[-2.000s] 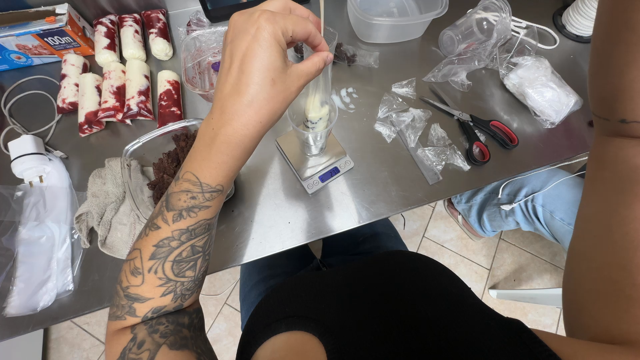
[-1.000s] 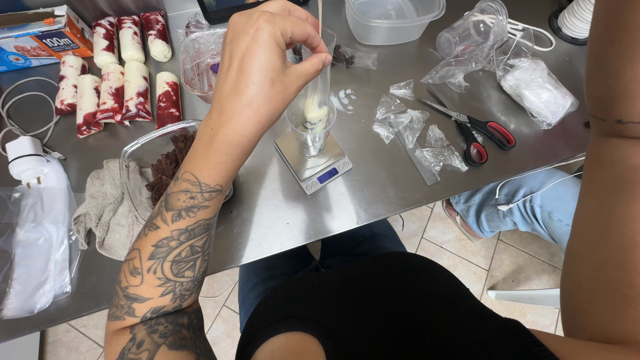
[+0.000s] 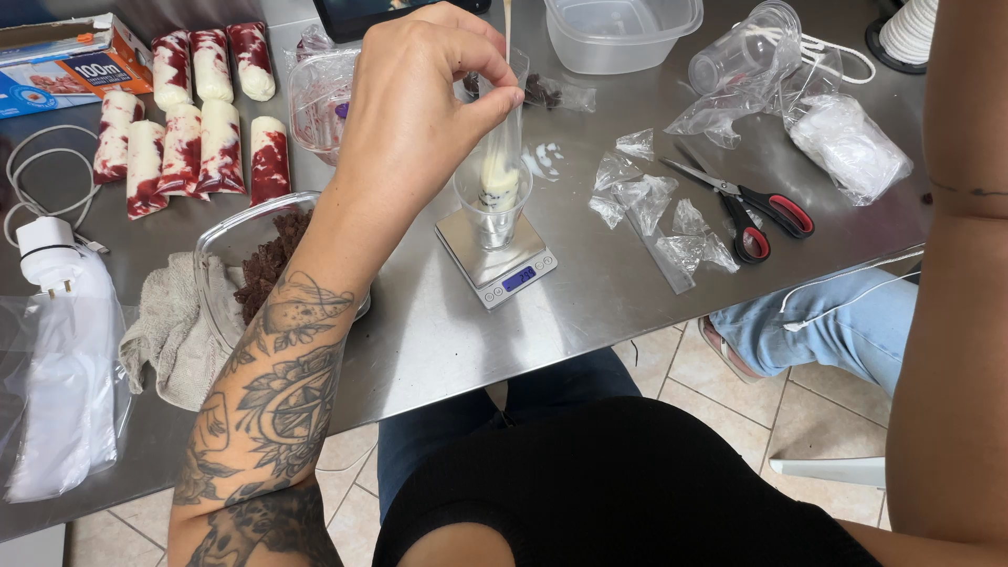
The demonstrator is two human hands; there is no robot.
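My left hand [image 3: 441, 87] pinches the top edge of a clear plastic bag [image 3: 510, 134] that stands in a clear plastic cup [image 3: 496, 189]. Pale cream with dark bits lies in the bag's lower part. The cup rests on a small digital scale [image 3: 496, 260] with a lit display. A thin pale stream or strand [image 3: 508, 31] runs down from the top of the view into the bag; its source is hidden. My right arm rises along the right edge, and its hand is out of view. Left of the scale, a glass dish [image 3: 209, 276] of brown crumbly pieces is partly behind my left forearm.
Filled red-and-white tubes [image 3: 213, 67] lie at the back left near a cardboard box [image 3: 126, 55]. A grey cloth [image 3: 181, 331] and clear bags [image 3: 71, 378] lie at left. Scissors [image 3: 740, 189], plastic scraps [image 3: 650, 197], a plastic tub [image 3: 622, 39] and a rope spool [image 3: 906, 35] lie at right.
The cream in the bag stands slightly higher than before. My left hand has kept its hold at the bag's top.
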